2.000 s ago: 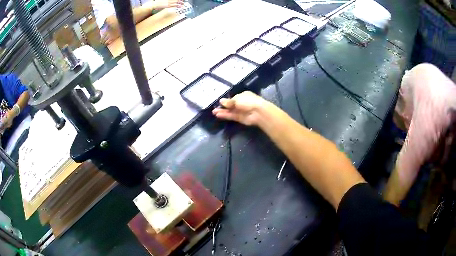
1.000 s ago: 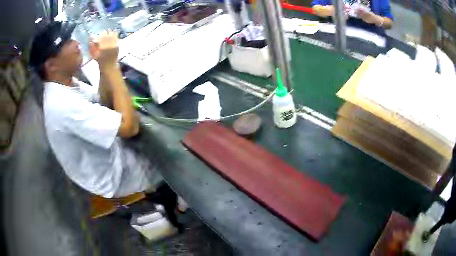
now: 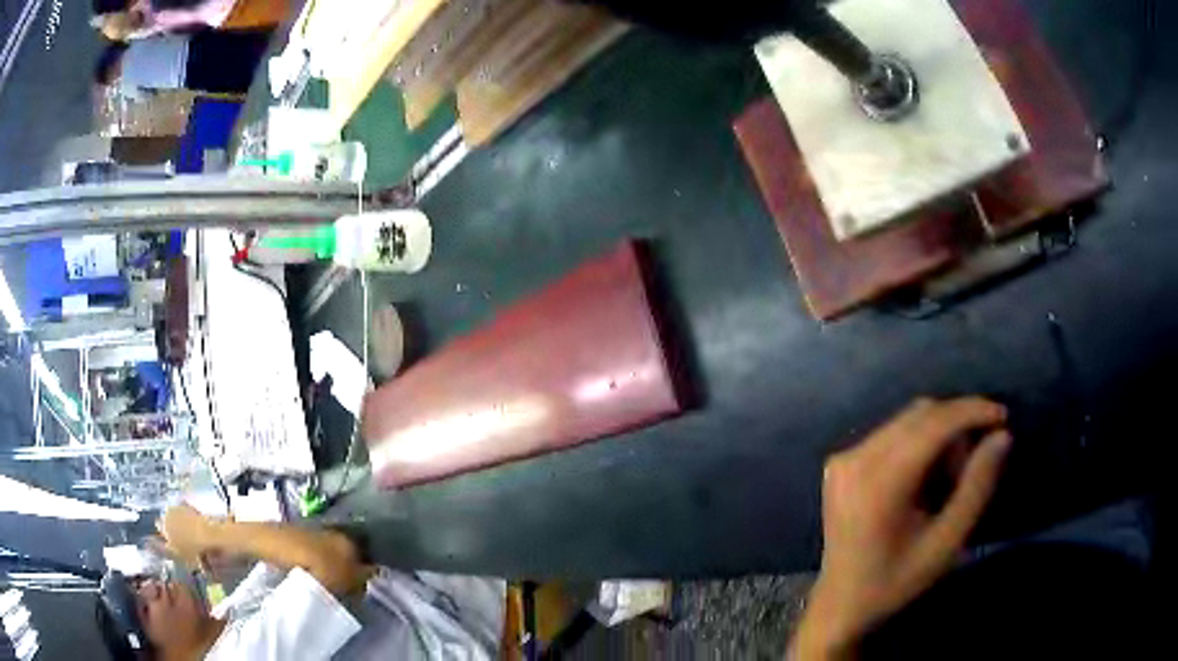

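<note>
The view is tilted. My left hand point(image 3: 904, 504) is low right over the dark bench, back of the hand up, fingers bent, a gap between thumb and fingers, nothing seen in it. Above it stands the press's cream square pad point(image 3: 924, 142), with a metal bolt at its centre, over reddish-brown fixture blocks point(image 3: 807, 245). A black ram enters from the top edge. The pad hides what lies under it. The hand does not touch pad or fixture. My right hand is out of the picture.
A reddish-brown board point(image 3: 543, 375) lies left of the fixture. Beyond it are a dark round disc point(image 3: 388, 338), white tissue point(image 3: 339, 372) and a white bottle point(image 3: 394, 242) with green nozzle; a similar bottle shape shows behind. Tan stacked sheets point(image 3: 517, 65) are above. A person in white point(image 3: 291, 607) is bottom left.
The view has swung and tilted, first leftwards off the lamp row, then back towards the press pad. My left hand has come into view; the hand seen two seconds ago by the lamps is gone.
</note>
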